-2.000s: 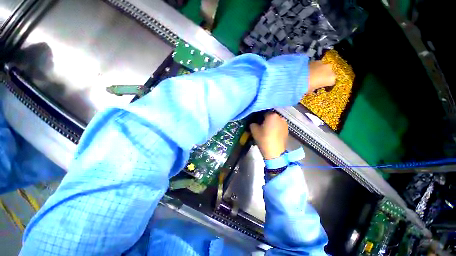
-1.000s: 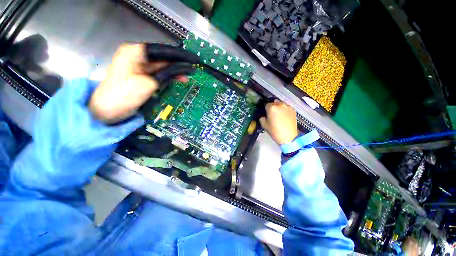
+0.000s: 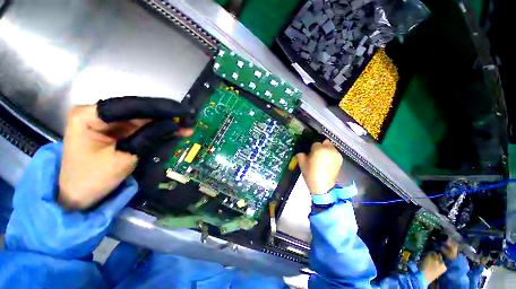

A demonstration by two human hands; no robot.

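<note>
A green circuit board (image 3: 235, 149) lies in a black carrier fixture (image 3: 148, 182) on the conveyor. A narrow green board (image 3: 257, 79) lies along its far edge. My left hand (image 3: 99, 149), with black finger cots, is over the board's left edge. Its thumb and index finger pinch what looks like a small yellow component (image 3: 176, 119). My right hand (image 3: 321, 165), with a light blue wrist strap, is curled at the fixture's right side. Its fingertips are lost in dark, so any grip is hidden.
Past the far rail (image 3: 362, 152), black bins hold grey blocks (image 3: 331, 42) and tiny yellow components (image 3: 373, 93). A clear plastic bag (image 3: 404, 17) lies by the grey blocks. Pale green clamps (image 3: 195, 221) are at the near edge. Another person's hands (image 3: 434, 265) work at a board lower right.
My left hand has moved from the yellow bin back across to the board's left side and a little lower, uncovering the board. My right hand has stayed by the fixture's right side.
</note>
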